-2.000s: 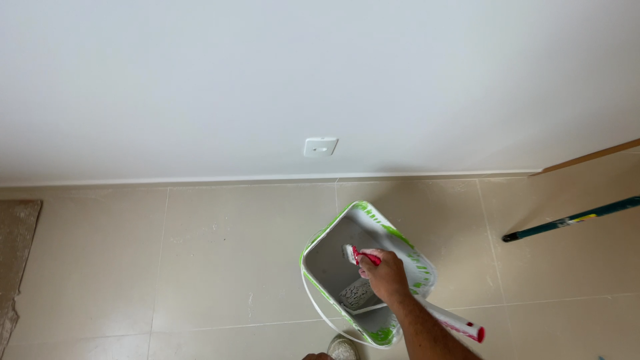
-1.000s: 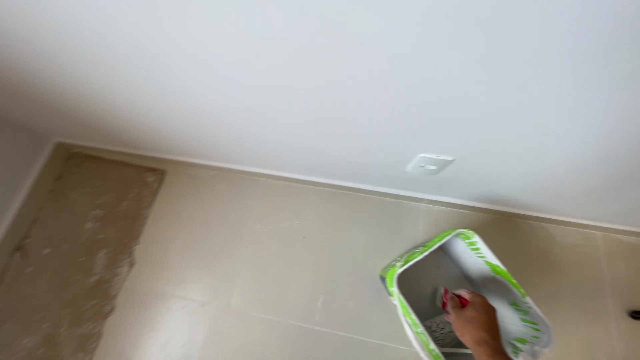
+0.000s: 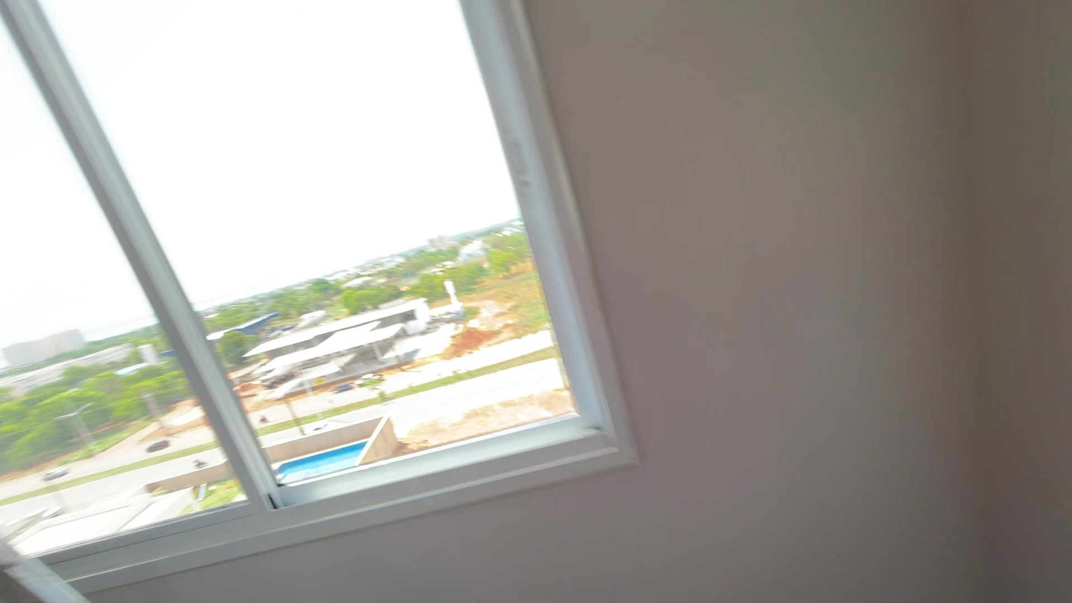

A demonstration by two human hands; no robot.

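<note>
Neither my left hand nor my right hand shows in the head view now. A sliding window with a white frame (image 3: pixel 578 335) fills the left half, tilted in a slightly blurred picture. To its right is a plain wall (image 3: pixel 770 301) in shade. The paint bucket and the brush are out of sight.
A wall corner (image 3: pixel 976 301) runs down the far right. At the lower left edge a pale bar-like object (image 3: pixel 38 578) juts in; I cannot tell what it is. Through the glass appear a road, buildings, trees and a blue pool (image 3: pixel 322 461).
The view has swung from the floor to the window. The hand with the red-handled brush in the green-and-white paint bucket, seen in both earlier frames, has left the view.
</note>
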